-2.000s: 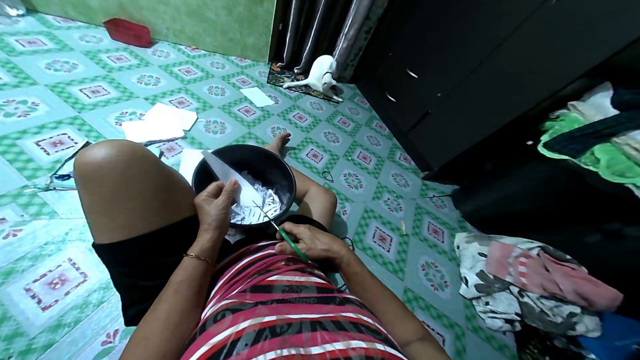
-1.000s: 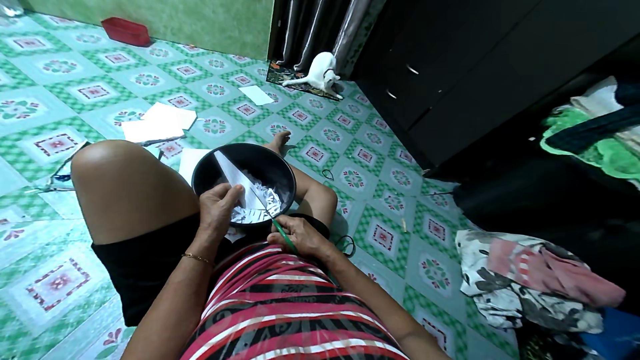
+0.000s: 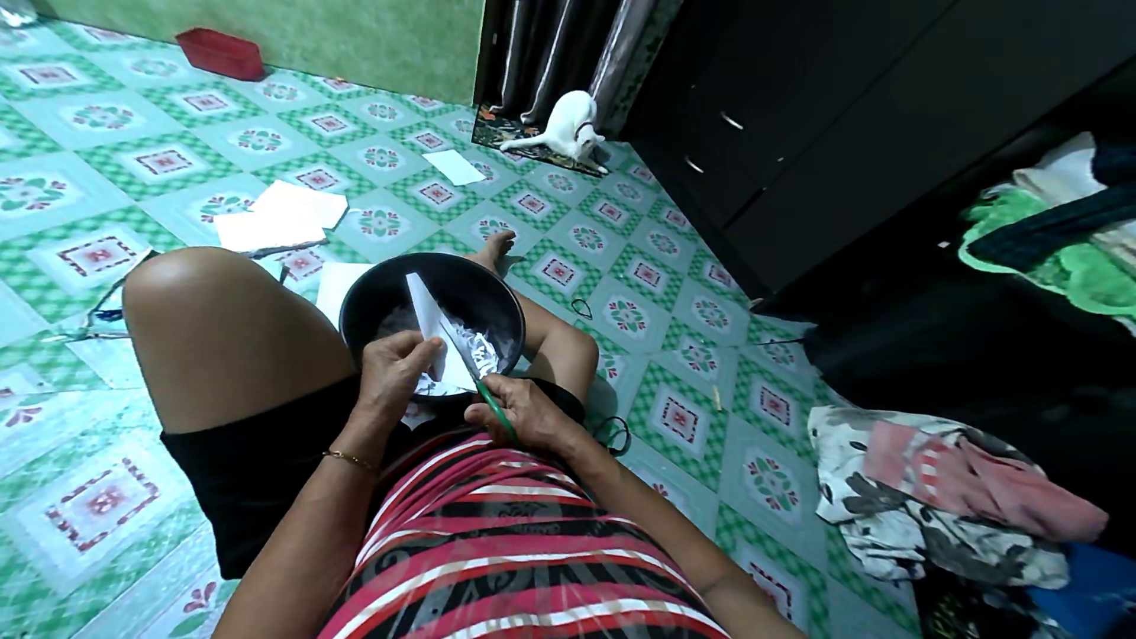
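Observation:
My left hand [image 3: 397, 366] pinches a strip of white paper [image 3: 426, 306] above a black round basin [image 3: 355, 306] between my legs. Green-handled scissors [image 3: 495, 410] are in my right hand [image 3: 524, 413], at the basin's near right edge, with their blades lying along the right side of the paper. How far the blades are apart cannot be told. Inside the basin lie many small cut pieces of white paper [image 3: 481, 351].
White sheets [image 3: 297, 204] lie on the tiled floor beyond my raised knee, and a single sheet [image 3: 454, 167] farther off. A white cat [image 3: 568, 129] is by the dark cabinet [image 3: 799, 115]. Piled clothes [image 3: 950, 497] sit at right; a red plastic container [image 3: 222, 55] stands by the wall.
The white paper in my left hand has shifted its angle over the basin, and the scissors have changed their tilt. Both hands stay over its near side.

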